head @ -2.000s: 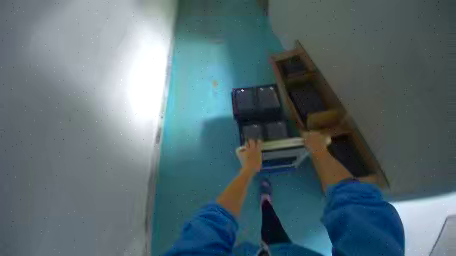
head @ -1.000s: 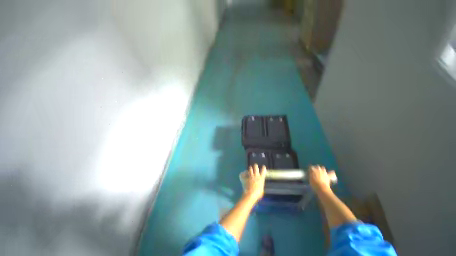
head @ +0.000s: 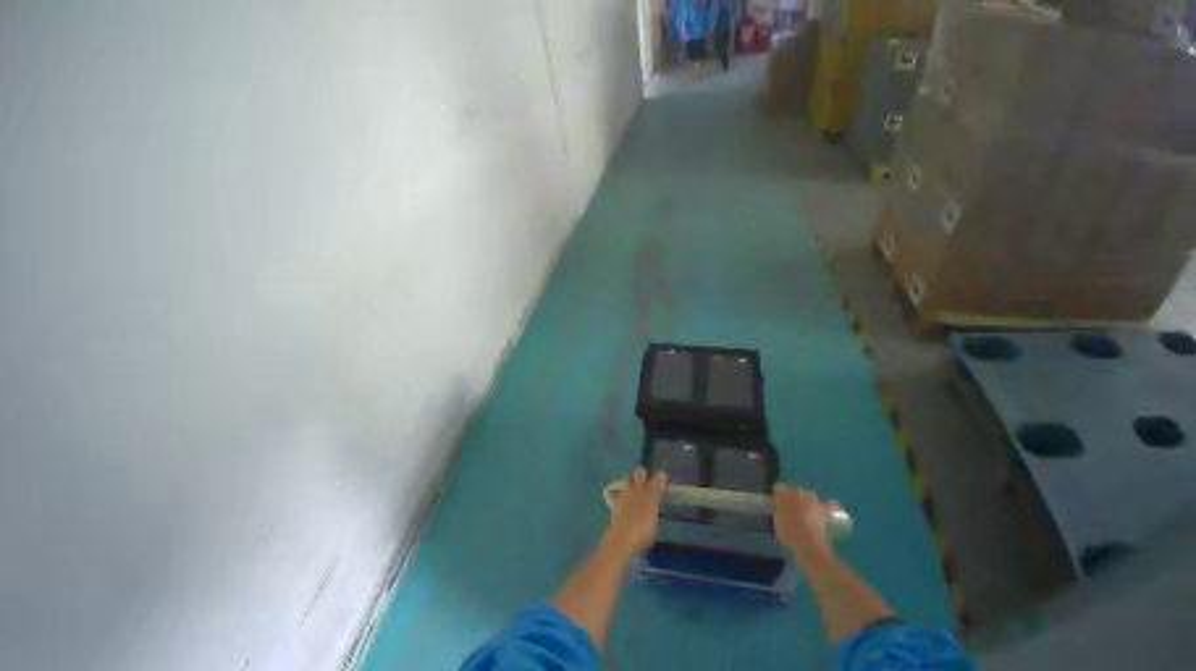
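Note:
My left hand (head: 636, 509) and my right hand (head: 799, 517) are closed around the pale push handle (head: 715, 499) of a trolley. The trolley's blue base (head: 715, 572) shows below the handle, near the floor. Two stacks of black device trays stand on it: a front stack (head: 702, 383) and a nearer stack (head: 710, 459) just beyond the handle. Each top tray holds two dark tablets side by side. The handle and my hands hide part of the nearer stack.
A white wall (head: 302, 315) runs along the left of the green floor (head: 708, 249). On the right are stacked cartons (head: 1036, 197), a grey pallet with dark holes (head: 1115, 393) and a yellow-black floor line (head: 905, 452). People in blue (head: 695, 24) stand far ahead.
The trolley and I have moved forward along the corridor. The cartons on the floor at the right and the right wall have passed back; stacked cartons, the pallet and people have appeared. Both hands stayed on the handle.

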